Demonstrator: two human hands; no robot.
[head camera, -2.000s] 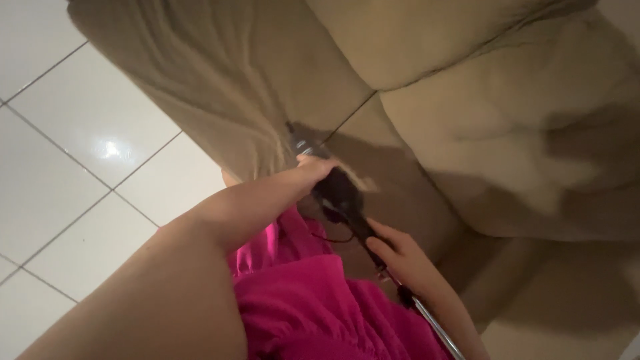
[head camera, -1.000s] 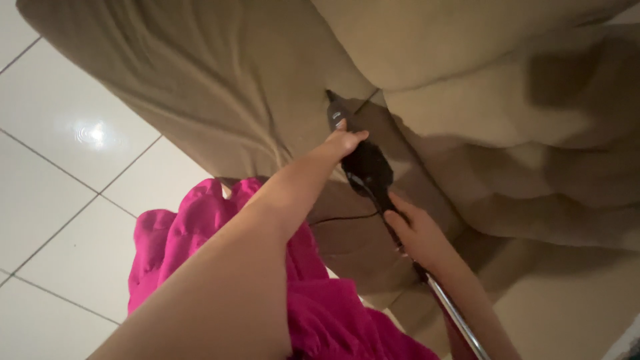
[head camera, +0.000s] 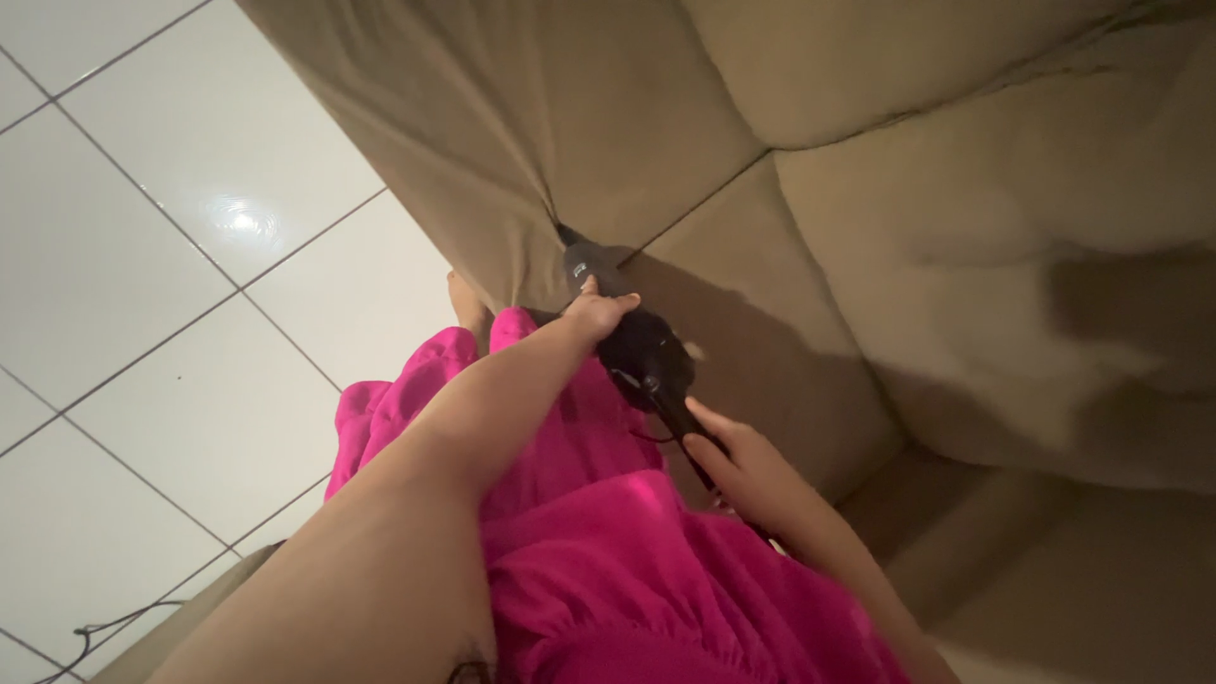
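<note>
A dark handheld vacuum cleaner (head camera: 651, 356) lies diagonally across the middle, its narrow nozzle (head camera: 566, 234) touching the brown fabric of the sofa seat (head camera: 655, 123), where folds run from the tip. My left hand (head camera: 600, 309) grips the front of the vacuum's body, thumb and fingers around it. Farther back, my right hand (head camera: 736, 456) is closed around the black handle; part of its grip is hidden by the fingers. A thin dark cord (head camera: 652, 437) shows beside the handle. Bright pink clothing (head camera: 608, 560) fills the area below the vacuum.
Brown back cushions (head camera: 950, 190) rise at the right, with shadows across them, and a sofa arm (head camera: 1073, 579) stands at the lower right. White floor tiles (head camera: 152, 304) spread at the left. A thin black cable (head camera: 84, 632) lies at the lower left. A bare foot (head camera: 465, 299) shows beside the sofa edge.
The nozzle has moved across the seat and is now at gathered folds of the fabric, away from the seam between the seat cushions. Both hands keep their hold on the vacuum.
</note>
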